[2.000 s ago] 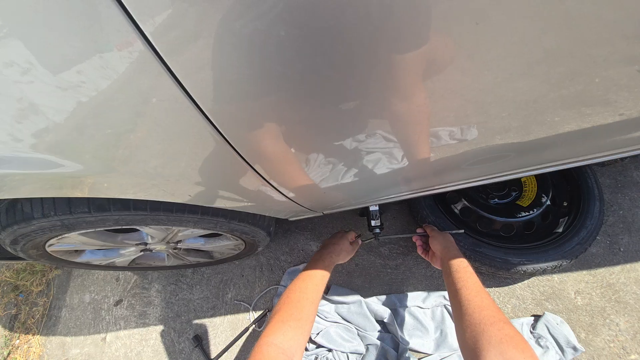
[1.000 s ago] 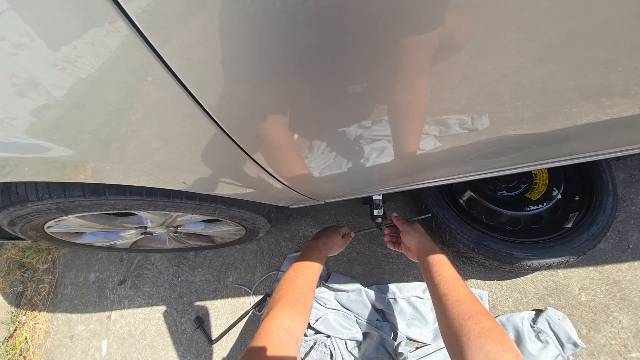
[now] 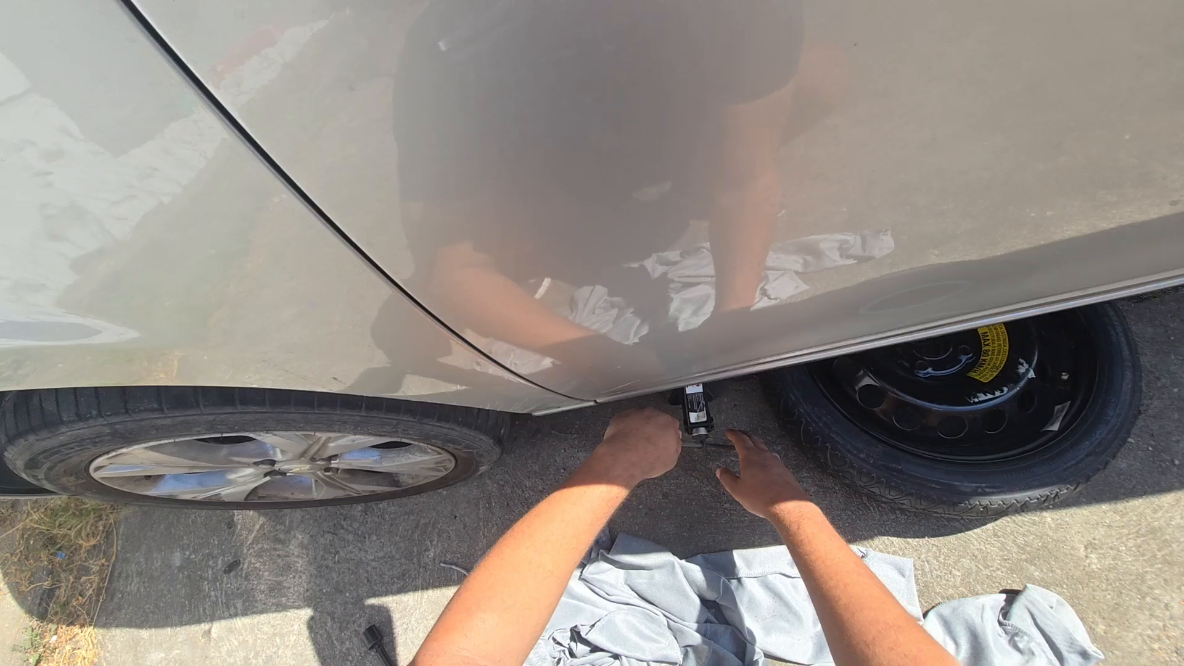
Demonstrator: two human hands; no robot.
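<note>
Under the sill of a silver car [image 3: 592,213] stands a car jack [image 3: 696,407] with a label on it. A thin metal crank rod [image 3: 710,446] meets the jack's near end. My left hand [image 3: 643,444] is closed around the rod just left of the jack. To the right of the jack, my right hand [image 3: 758,472] has its fingers apart, with the fingertips near the rod's right end; whether they touch it is unclear. Both forearms reach in from the bottom edge, over a grey cloth [image 3: 721,592] on the ground.
A spare wheel [image 3: 962,435] with a black rim and a yellow label lies partly beneath the sill at right. The car's mounted wheel [image 3: 277,462] is at left. A dark tool end [image 3: 375,638] shows at the bottom on the concrete [image 3: 203,573]. Dry grass [image 3: 65,573] grows at far left.
Earlier my right hand gripped the rod right of the jack; now its fingers are apart. The rod stuck out past that hand before and now reaches less far right.
</note>
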